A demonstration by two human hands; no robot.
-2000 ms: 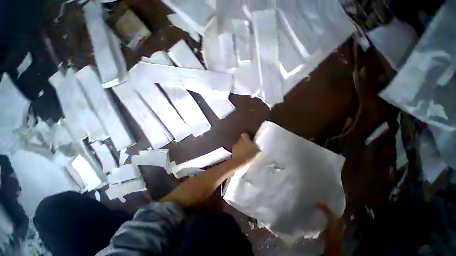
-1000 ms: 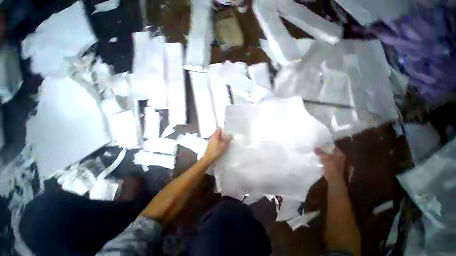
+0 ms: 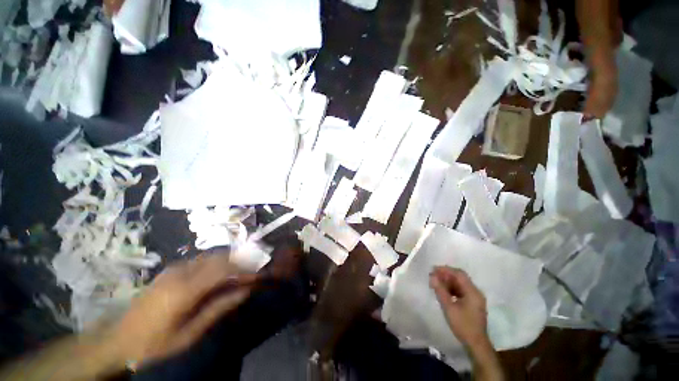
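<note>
A white cut panel (image 3: 491,275) with a rounded right edge lies at lower right in front of me. My right hand (image 3: 458,301) is over it with the fingers curled; whether it grips anything is unclear. My left hand (image 3: 182,301) is blurred at lower left, its fingers stretched and apart. A small white piece (image 3: 250,255) shows by its fingertips; contact cannot be told. Small cut parts (image 3: 323,245) lie between the hands. White strips (image 3: 402,160) lie side by side beyond them.
A large white panel (image 3: 227,141) lies left of centre. Tangled scraps (image 3: 104,231) lie at left. A small brown box (image 3: 508,131) and looped narrow strips (image 3: 543,71) are at upper right, beside another person's arm (image 3: 599,59). Layered pieces (image 3: 622,260) lie at right.
My left hand has let go of the panel and moved left. The panel now lies lower right under my right hand. The view has swung left, bringing in another person's arm.
</note>
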